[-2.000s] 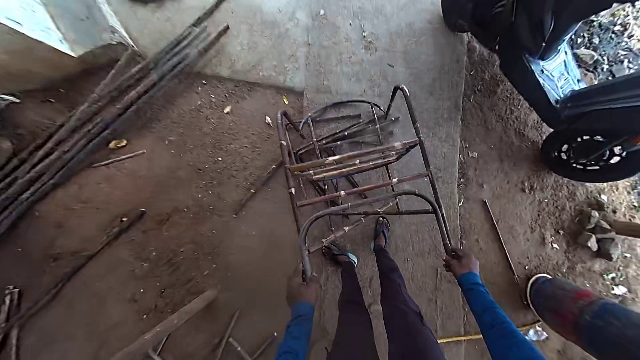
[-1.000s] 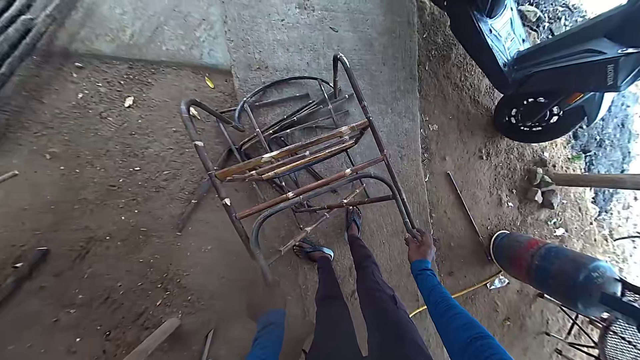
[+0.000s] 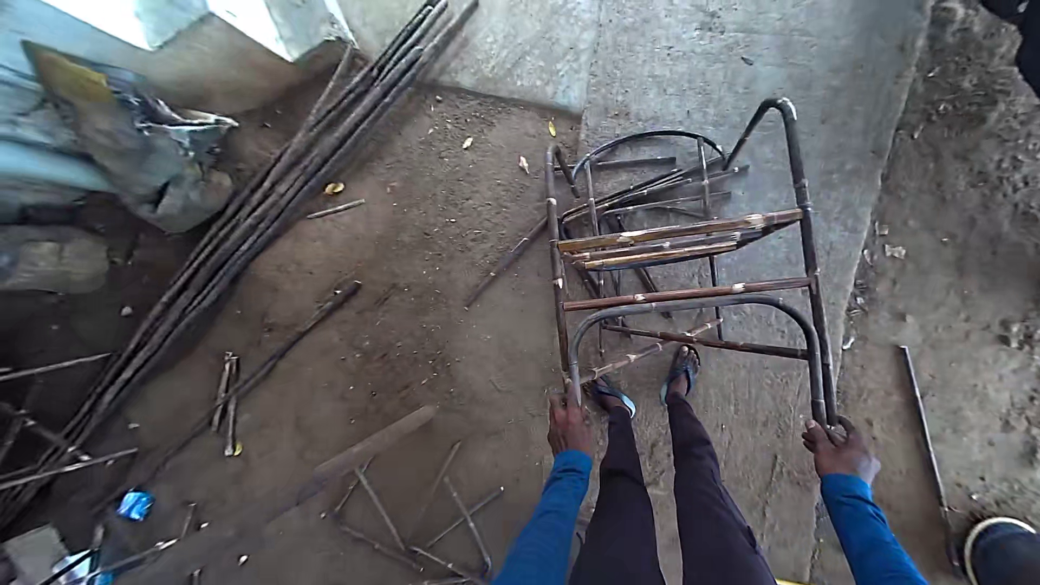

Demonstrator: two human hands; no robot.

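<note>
A chair-like frame of dark bamboo or cane poles (image 3: 686,299) is held up in front of my legs, with arched bends, upright side poles and several lighter crossbars. My left hand (image 3: 570,426) is closed around the lower left end of the frame. At its lower right end, my right hand (image 3: 841,448) grips the poles where two of them meet. Behind and below the frame, several loose thin poles (image 3: 508,264) lie on the ground, partly hidden by it. My sandalled feet (image 3: 681,372) stand on the concrete strip just under the frame.
A bundle of long dark poles (image 3: 268,191) lies diagonally at left, near crumpled sacks (image 3: 175,162). Short sticks (image 3: 467,520) and a plank (image 3: 374,443) lie at lower left. To the right are a thin rod (image 3: 926,439) and the end of a dark cylinder (image 3: 999,548).
The view has swung left, so the scooter at right is nearly out of sight. Both hands still hold the frame, which sits more upright in view than one second ago.
</note>
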